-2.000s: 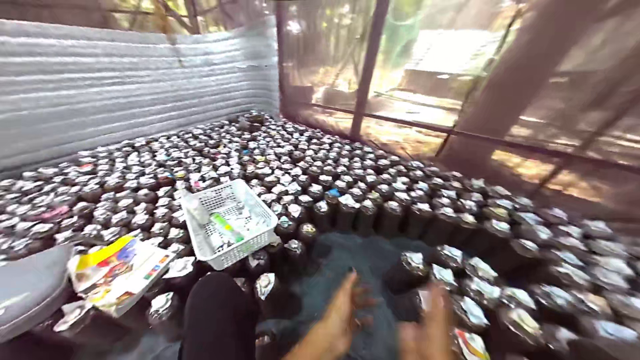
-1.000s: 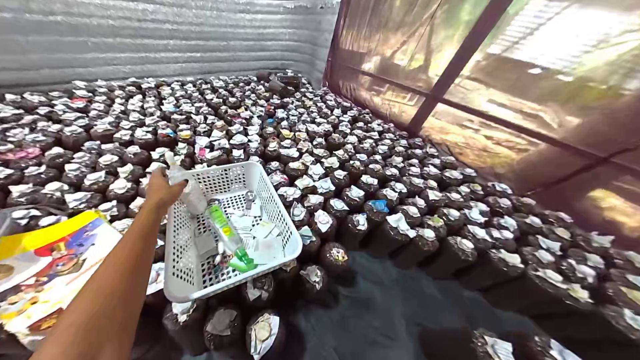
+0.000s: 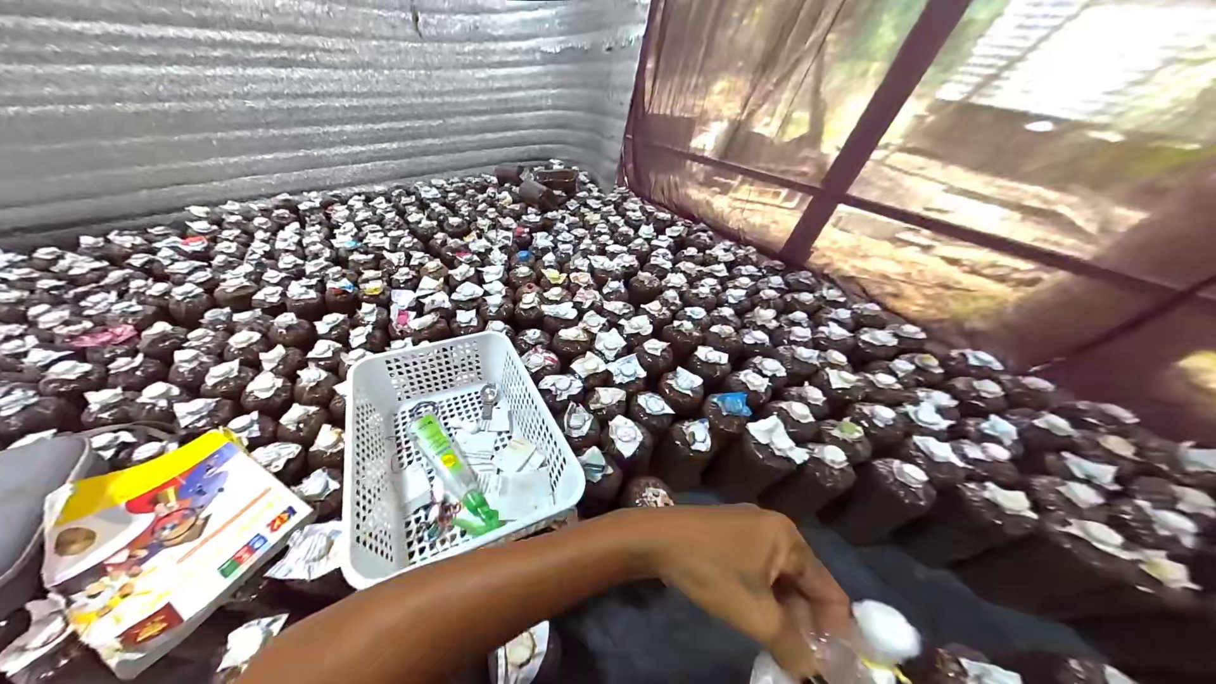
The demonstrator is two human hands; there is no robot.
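Note:
My left hand [image 3: 760, 575] reaches across from the lower left, its fingers closed on a clear plastic bottle [image 3: 836, 655] that the bottom edge cuts off. A white fluffy ball [image 3: 885, 632], like cotton wool, shows beside the fingertips with a bit of yellow under it. My right hand is out of view. Behind my forearm sits a white perforated plastic basket [image 3: 565, 475]. Inside it are a green-and-clear bottle [image 3: 451, 470] lying on its side, a small metal-looking item [image 3: 488, 401] and several white paper pieces [image 3: 518, 456].
Dark, soil-like filled bags [image 3: 684, 446] with white paper tops stand packed in rows all around. An opened printed carton [image 3: 171, 541] and a grey padded object [image 3: 38, 494] are at left. Silver corrugated-looking sheeting [image 3: 285, 104] and brown mesh [image 3: 741, 114] on posts enclose the area.
My left hand has moved from the basket's left side to the lower right, taking the pale bottle out of the basket. My right hand, apparently visible two seconds ago, is out of view.

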